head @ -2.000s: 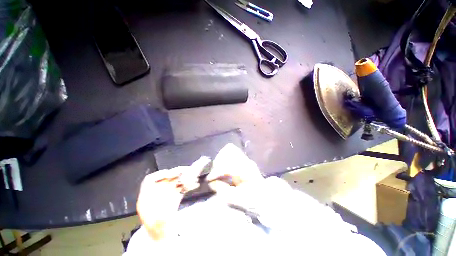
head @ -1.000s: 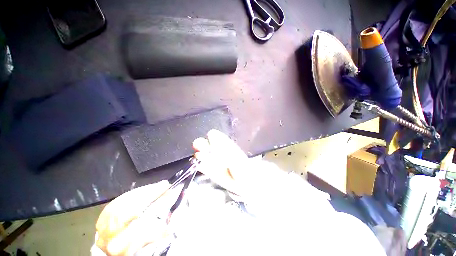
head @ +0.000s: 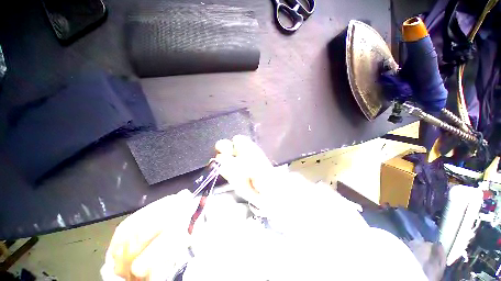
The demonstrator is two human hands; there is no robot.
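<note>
A speckled black-grey piece (head: 187,145), probably interfacing, lies flat at the table's front edge. Loose navy fabric pieces (head: 71,121) lie left of it, their right end meeting its left end. A curled dark stack (head: 195,46) lies behind. My right hand (head: 241,164), washed out by glare, has its fingertips over the piece's lower right part and pinches a slim silver tool, probably tweezers (head: 206,181). The tool slants down-left from these fingertips. My left hand (head: 143,241), also washed out, is below at the tool's lower end; its fingers cannot be made out clearly.
An iron (head: 371,71) stands with its soleplate side-on at the right, its hose (head: 439,121) running right. Shears' handles (head: 294,13) show at the top, a phone (head: 74,16) at upper left. A cardboard box (head: 396,181) is below the table at right.
Both hands have drawn back from over the piece, so more of it shows, and the silver tool has come into sight between them. The view has shifted, cutting off most of the shears and phone.
</note>
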